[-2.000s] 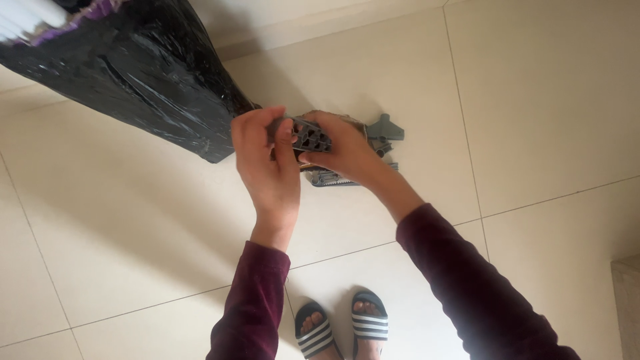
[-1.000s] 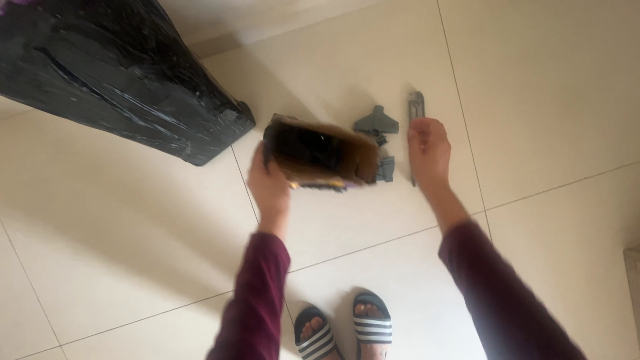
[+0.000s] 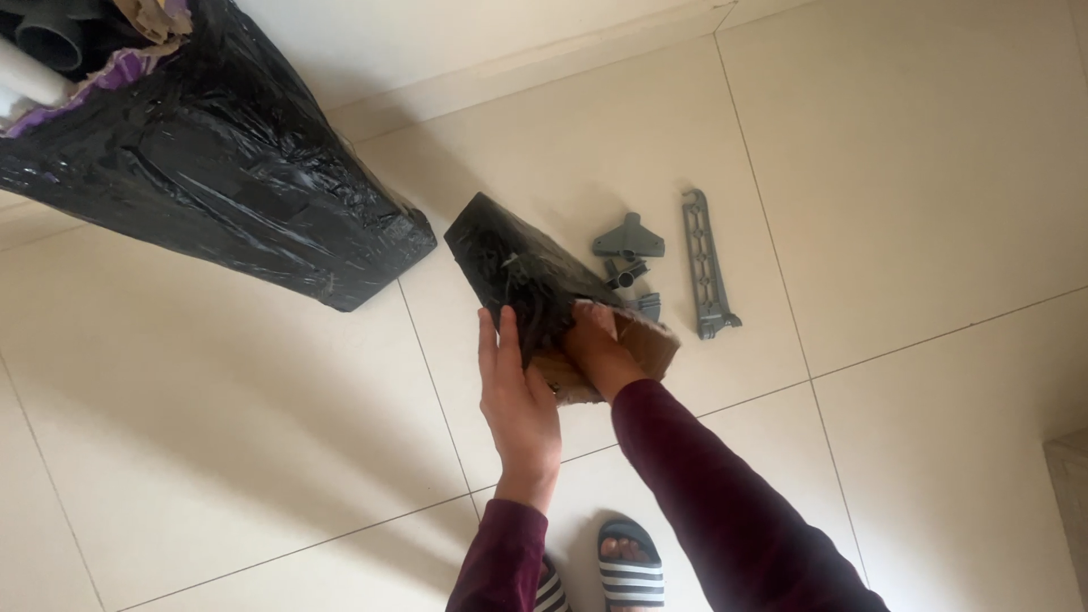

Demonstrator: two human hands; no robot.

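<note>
A small cardboard box wrapped in black plastic (image 3: 544, 246) is tilted in front of me, its open end toward me. My left hand (image 3: 520, 395) lies along the box's near left side, fingers extended against the plastic. My right hand (image 3: 599, 340) reaches into the open end, and its fingers are hidden, so whether it holds anything does not show. On the floor just right of the box lie a grey plastic winged bracket (image 3: 630, 238), a small grey plastic connector (image 3: 627, 274) and a ribbed grey plastic part (image 3: 648, 306). Further right lies a long grey plastic bar with holes (image 3: 703, 268).
A tall box wrapped in black plastic (image 3: 229, 170) stands at the upper left, with a torn open top showing tubes and grey parts. Behind is a wall with a skirting (image 3: 527, 81). My feet in striped slides (image 3: 630, 565) are at the bottom. A wooden edge (image 3: 1069, 484) shows at right.
The long grey bar, in my right hand a second ago, now lies on the floor. My right hand has moved left into the box. The box has turned in my left hand's reach.
</note>
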